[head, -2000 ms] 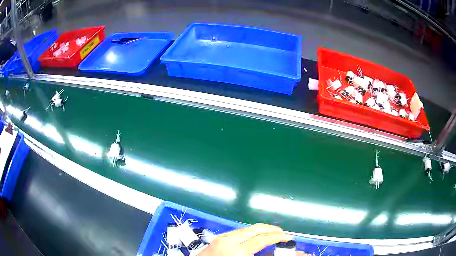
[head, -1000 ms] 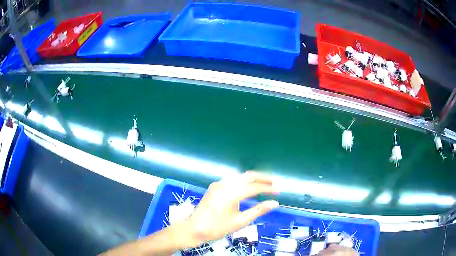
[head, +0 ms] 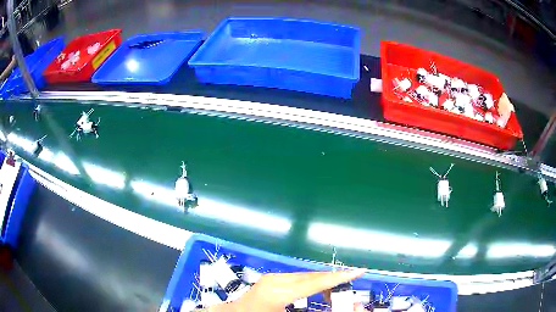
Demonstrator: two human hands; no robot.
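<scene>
A blue bin [head: 183, 268] at the bottom edge holds many white-and-black units [head: 220, 274] with thin wires. My left hand [head: 286, 290], bare and cut off by the bottom edge, reaches over the bin with a finger stretched right along its far rim. A white unit [head: 343, 300] with a dark end and upright wires is just below that fingertip; the frame does not show clearly whether the hand grips it. Only a small skin-coloured patch, perhaps my right hand [head: 361, 307], shows at the bottom edge beside this unit; its grip is hidden.
A green conveyor belt [head: 262, 158] carries scattered units, such as one at mid-left [head: 182, 189] and one at right [head: 444, 190]. Across it are a red bin [head: 451, 131] of units, a large blue bin [head: 274, 82], a shallow blue tray [head: 131, 73] and a smaller red bin [head: 72, 73].
The belt units have moved right. My left hand has left the belt side and dropped low over the near bin. The other hand has moved left from the bin's right part and barely shows.
</scene>
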